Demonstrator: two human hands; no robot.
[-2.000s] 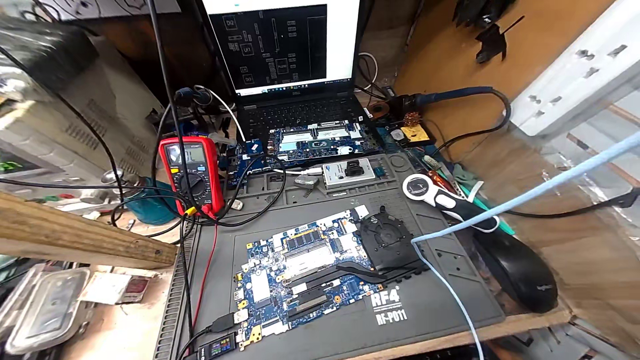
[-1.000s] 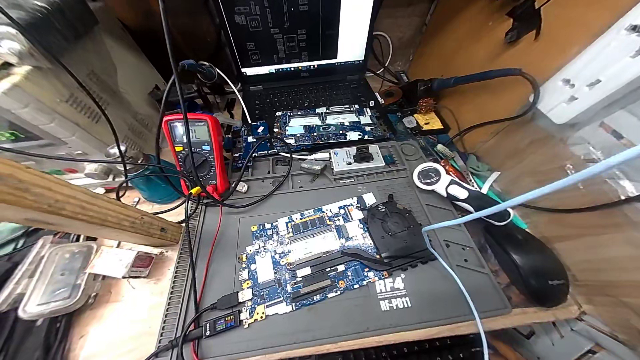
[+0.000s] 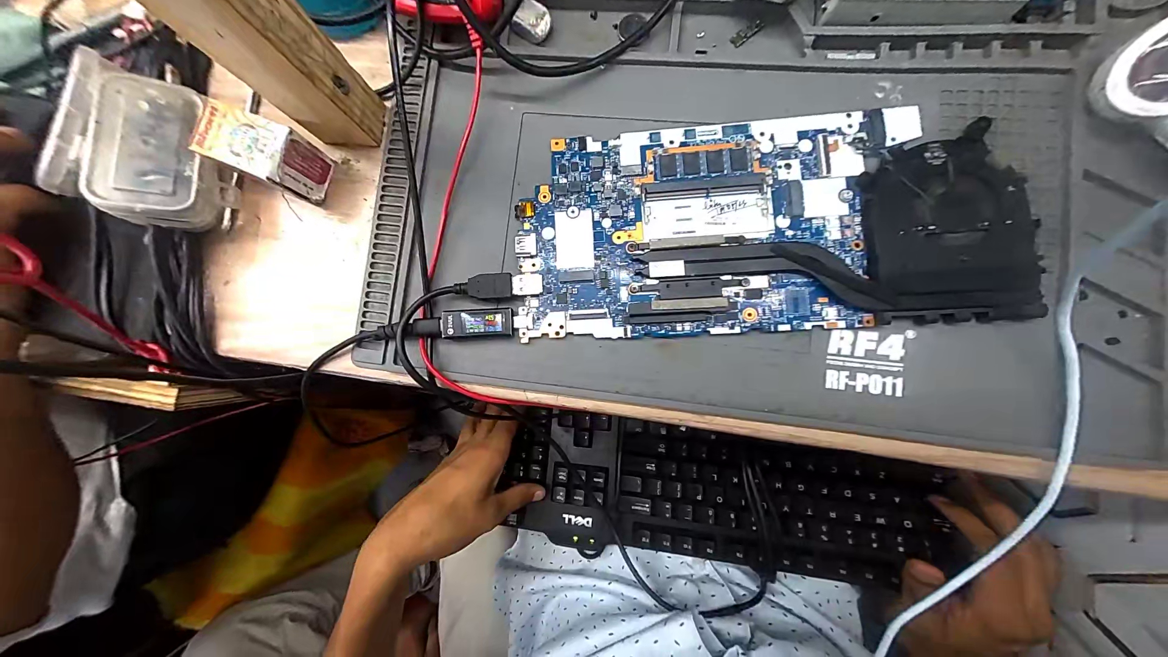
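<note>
A black Dell keyboard [image 3: 693,493] lies upside down to the view, below the bench edge and above my lap. Around its number-pad end, at the left, is my left hand [image 3: 456,502], thumb on the keyboard. My right hand [image 3: 990,566] holds the opposite end, its fingers partly hidden in shadow. On the grey mat [image 3: 712,383] lies a blue laptop motherboard [image 3: 593,201] with a black heat pipe [image 3: 776,260] and cooling fan [image 3: 954,228]. A black USB plug [image 3: 488,286] and a small USB meter [image 3: 476,323] with a lit display are connected at its left side.
A wooden post [image 3: 283,64] rises at upper left, near clear plastic boxes [image 3: 137,146] and a small carton [image 3: 265,151]. Black and red cables cross the mat's left side. A pale blue cord [image 3: 1068,365] hangs at right. Another person's arm [image 3: 36,456] is at far left.
The view has tipped down; the laptop screen has left it. Both my hands and the keyboard have come into view. The motherboard remains on the mat.
</note>
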